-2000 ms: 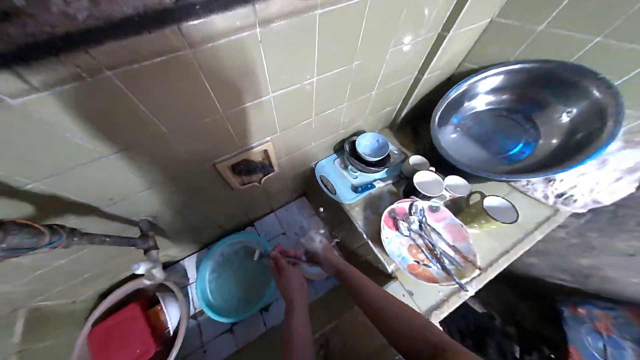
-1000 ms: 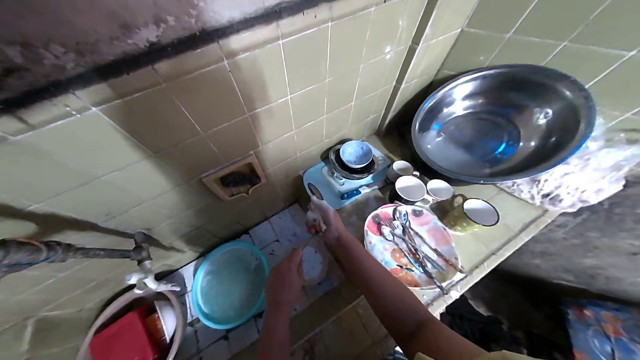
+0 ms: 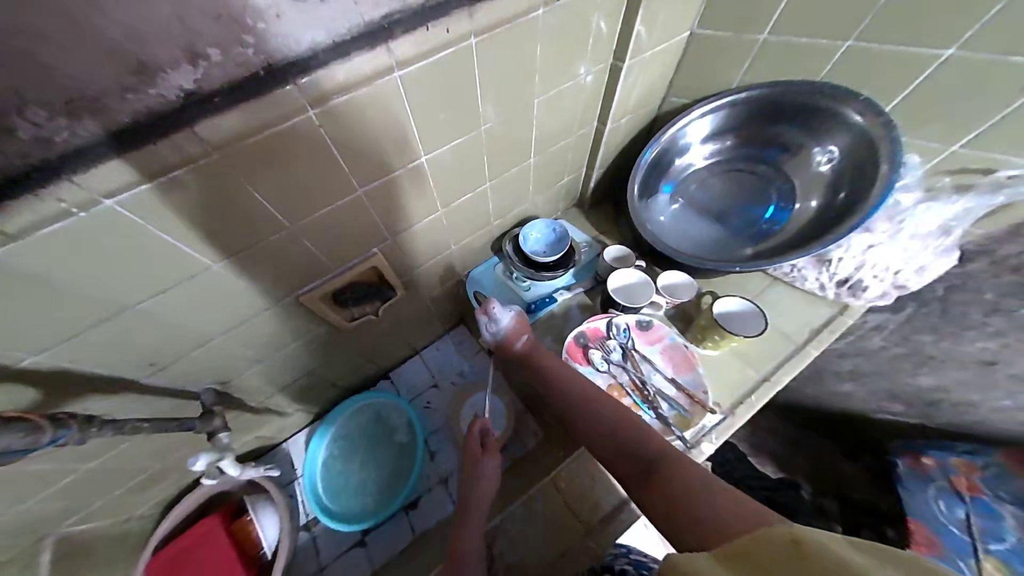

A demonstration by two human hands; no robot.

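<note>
My left hand [image 3: 480, 448] grips the lower end of a thin metal utensil, seemingly a spoon [image 3: 490, 384], which points up toward the wall. My right hand [image 3: 512, 332], covered in white lather, closes around its upper part; whether a sponge is inside is hidden. Below the utensil sits a small round dish [image 3: 464, 400] on the tiled floor of the washing area. To its left is a turquoise basin [image 3: 364, 460] of cloudy water. Right of my hands, a floral plate [image 3: 584, 340] holds several spoons and forks [image 3: 640, 376].
On the tiled ledge stand mugs [image 3: 630, 288], a light-blue board [image 3: 484, 280] with a knife [image 3: 552, 302] and stacked bowls [image 3: 546, 240], and a large steel basin [image 3: 768, 176] over a plastic bag [image 3: 896, 256]. At lower left, a tap [image 3: 228, 464] hangs above a bucket [image 3: 284, 512] with a red container [image 3: 200, 552].
Both hands were close together beside the turquoise basin two seconds ago. My right hand has moved up and right, away from my left hand, along the utensil.
</note>
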